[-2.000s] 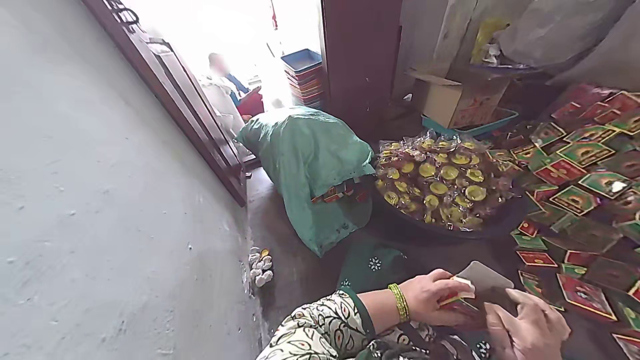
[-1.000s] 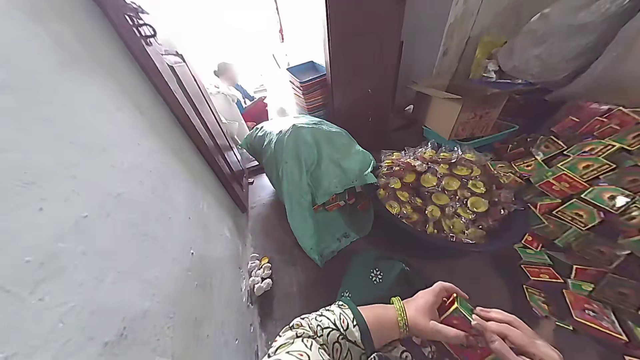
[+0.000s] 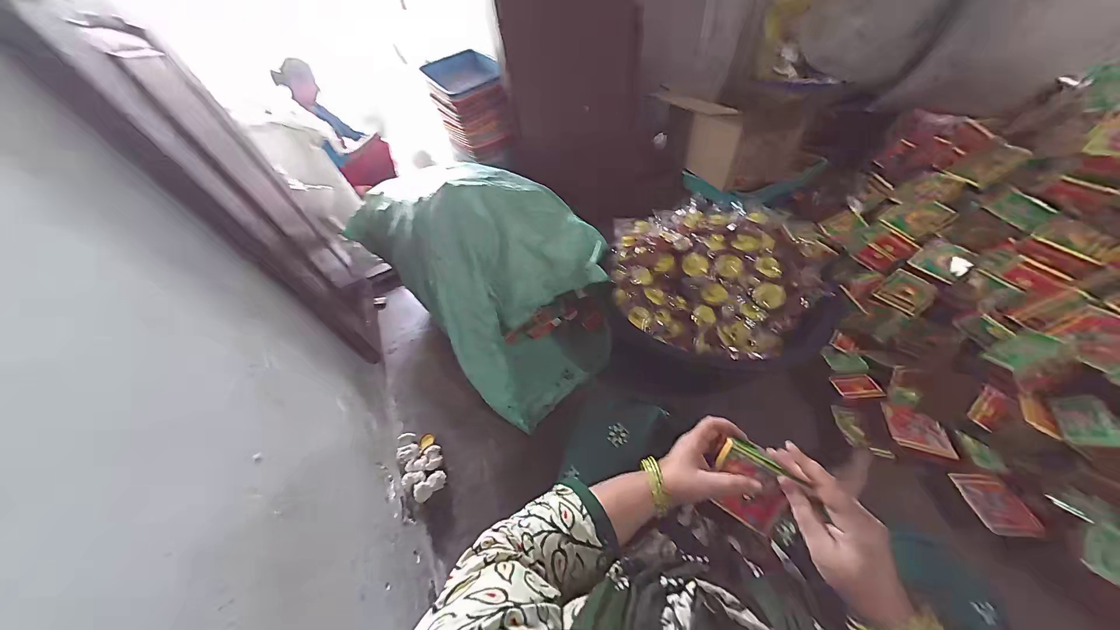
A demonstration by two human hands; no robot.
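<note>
My left hand (image 3: pixel 710 468), with yellow-green bangles at the wrist, grips one end of a small printed cardboard box (image 3: pixel 754 490), red and green with yellow edges. On the box's right side, the fingers of my right hand (image 3: pixel 831 516) press along its top edge. The box is tilted, low in the view, over my lap. Beyond my hands stands a dark round tub (image 3: pixel 700 357) heaped with clear-wrapped packets (image 3: pixel 713 280) that show yellow round pieces. To the right lies a large spread of flat printed cartons (image 3: pixel 919 430) in red and green.
A green sack (image 3: pixel 490 254) with red items at its mouth stands left of the tub. Small white lumps (image 3: pixel 423 468) lie by the wall. An open cardboard box (image 3: pixel 744 144) is behind the tub. Stacked trays (image 3: pixel 468 101) and a person (image 3: pixel 328 114) are at the bright doorway.
Two seconds ago my hands held a flat piece with a grey face. One second ago a red and green box shape was between them; now it is tilted, and my right hand has its fingers along the edge.
</note>
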